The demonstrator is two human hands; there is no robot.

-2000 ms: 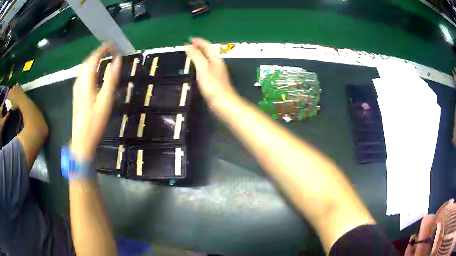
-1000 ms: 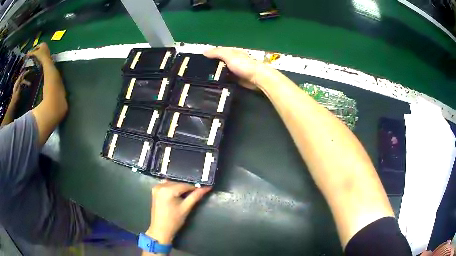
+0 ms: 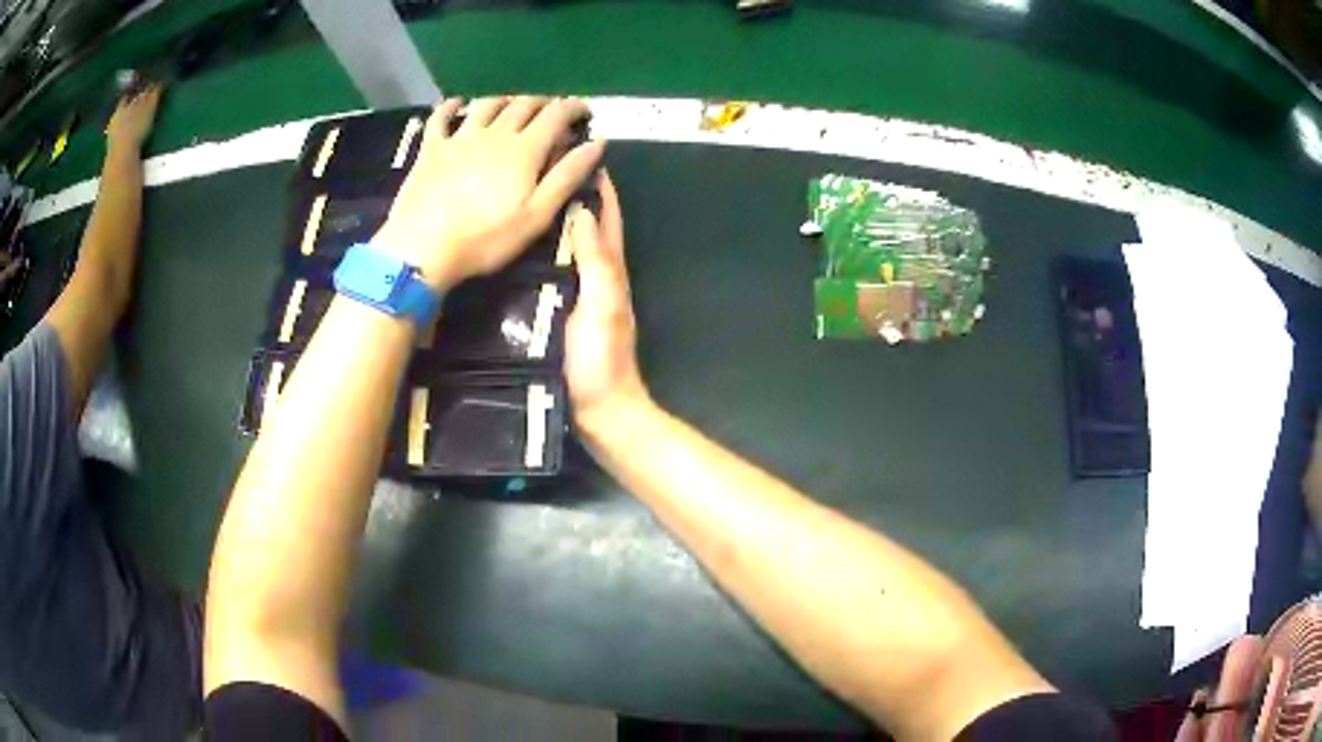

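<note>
Black stacked housings (image 3: 479, 425), each with two pale strips, lie in two columns on the bench mat. My left hand (image 3: 486, 181), with a blue wrist band (image 3: 386, 283), lies across the far part of the right column. Its fingers reach the far edge and its thumb is spread to the right. My right hand (image 3: 602, 312) is upright along the right side of the stack, fingers pointing away from me. Neither hand is closed round a housing. My left hand and forearm hide parts of both columns. The near left housing (image 3: 261, 392) juts out to the left.
A pile of green main boards (image 3: 899, 261) lies mid-bench. A dark flat panel (image 3: 1105, 370) lies beside white paper sheets (image 3: 1211, 435) at right. A pink fan (image 3: 1283, 689) is lower right. A grey post (image 3: 370, 51) and white edge rail (image 3: 870, 141) border the green belt. Another person's arm (image 3: 109, 261) is at left.
My left hand has moved from the near edge onto the far part of the stack. My right hand has moved from the far right corner down along the right side. The view has shifted.
</note>
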